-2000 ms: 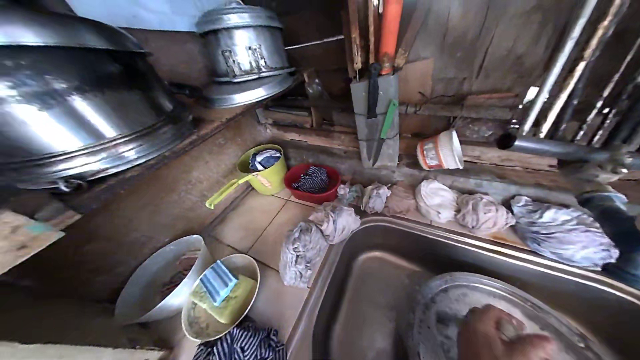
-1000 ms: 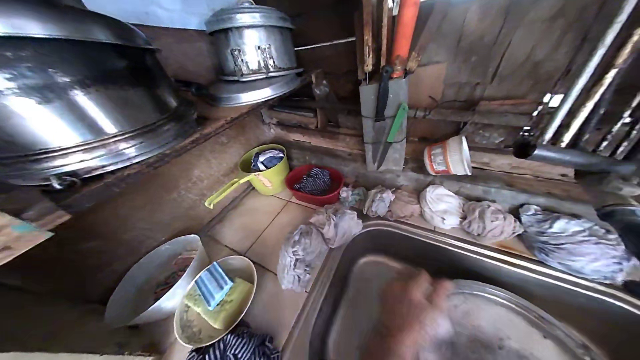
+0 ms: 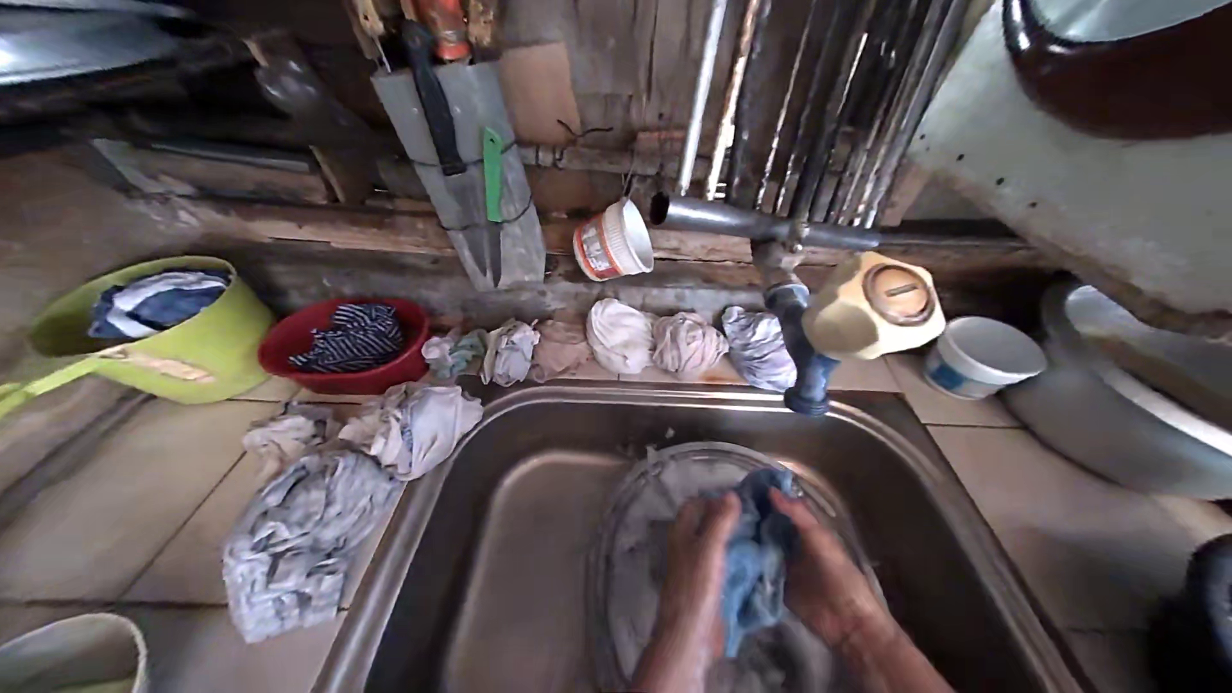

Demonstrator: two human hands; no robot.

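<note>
My left hand [image 3: 695, 563] and my right hand [image 3: 823, 568] grip a wet blue cloth [image 3: 753, 577] between them. Both are over a round metal basin [image 3: 616, 539] of cloudy water, which stands in a stainless steel sink [image 3: 520, 549]. Wrung, bunched cloths lie along the sink's back edge, among them a white one [image 3: 619, 336] and a pinkish one [image 3: 689, 345]. A larger grey-white cloth [image 3: 303, 539] lies on the tiles to the left.
A blue pipe tap [image 3: 807, 371] reaches over the sink's back rim, beside a yellowish plastic container [image 3: 866, 306]. A red bowl [image 3: 412, 358] and a green dipper [image 3: 217, 356] hold cloths at the left. Right of the sink are a white tub [image 3: 984, 356] and a large metal basin [image 3: 1116, 423]. Knives hang behind.
The view has swung to the right. Both hands now show over the basin with the blue cloth; only one hand showed in the earlier frames.
</note>
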